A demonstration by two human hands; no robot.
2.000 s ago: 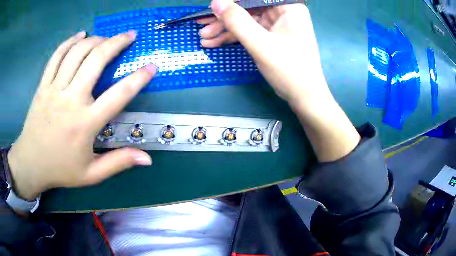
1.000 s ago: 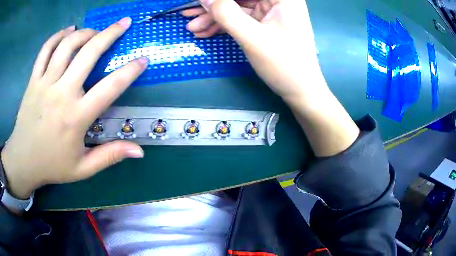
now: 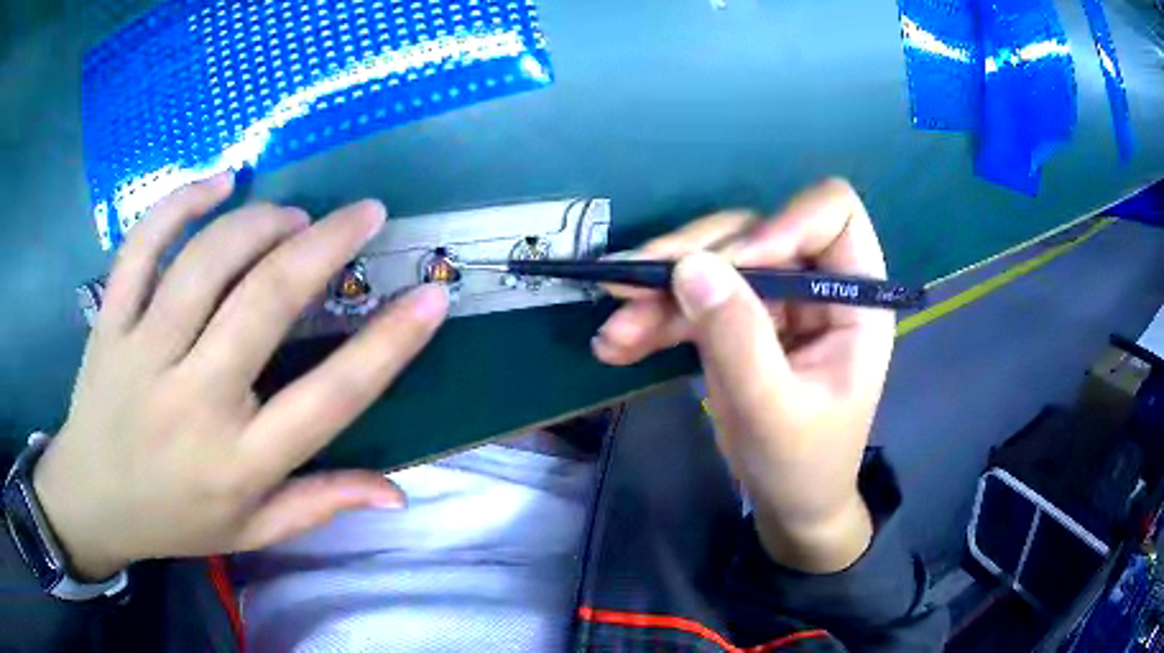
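The grey LED strip board (image 3: 495, 296) lies near the bench's front edge, its right end uncovered. My left hand (image 3: 243, 357) lies spread over its left part, fingertips on or just above it, index fingertip beside an LED (image 3: 440, 271); nothing is seen gripped in it. My right hand (image 3: 779, 332) holds the black tweezers (image 3: 753, 278) nearly level, tip pointing left at that same LED. Whether the tip holds a tiny piece cannot be told. The blue carrier sheet (image 3: 319, 96) with its dot grid lies beyond the board.
Overlapping glossy blue sheets (image 3: 1021, 77) and a narrow blue strip (image 3: 1111, 77) lie at the far right of the green bench top (image 3: 728, 115). Right of the bench are the grey floor with a yellow line (image 3: 1008, 277) and dark equipment (image 3: 1040, 510).
My right hand has brought the tweezers from the blue sheet down to an LED. My left hand has shifted right along the board. The sheets appear farther up and left in view.
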